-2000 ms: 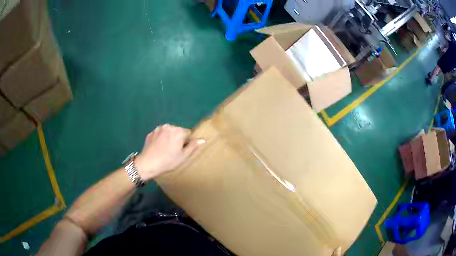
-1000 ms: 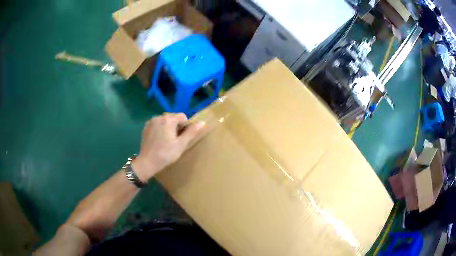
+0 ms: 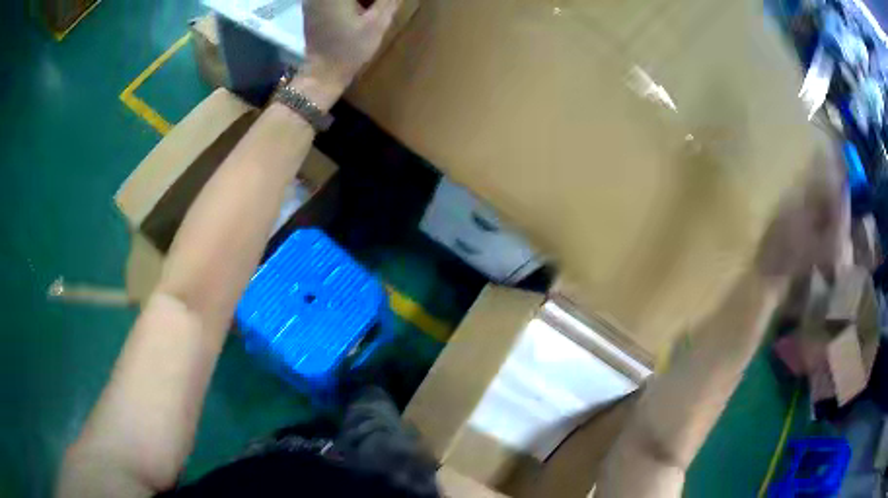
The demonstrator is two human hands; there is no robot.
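A large closed brown carton with a shiny tape strip is held up in front of me, filling the upper middle and right. My left hand, with a metal watch on its wrist, grips the carton's left edge at the top of the view. My right hand is blurred and lies against the carton's right side. Its fingers are not clear. The white table shows only in part at the upper left; the carton hides the rest.
A blue stool stands below the carton at left. An open carton with a white liner is at lower middle. Another open carton is behind my left forearm. More boxes and a blue stool are at right.
The held carton and both hands have moved up in the view. My right arm has come into view. The blue stool and the lined carton now lie close below.
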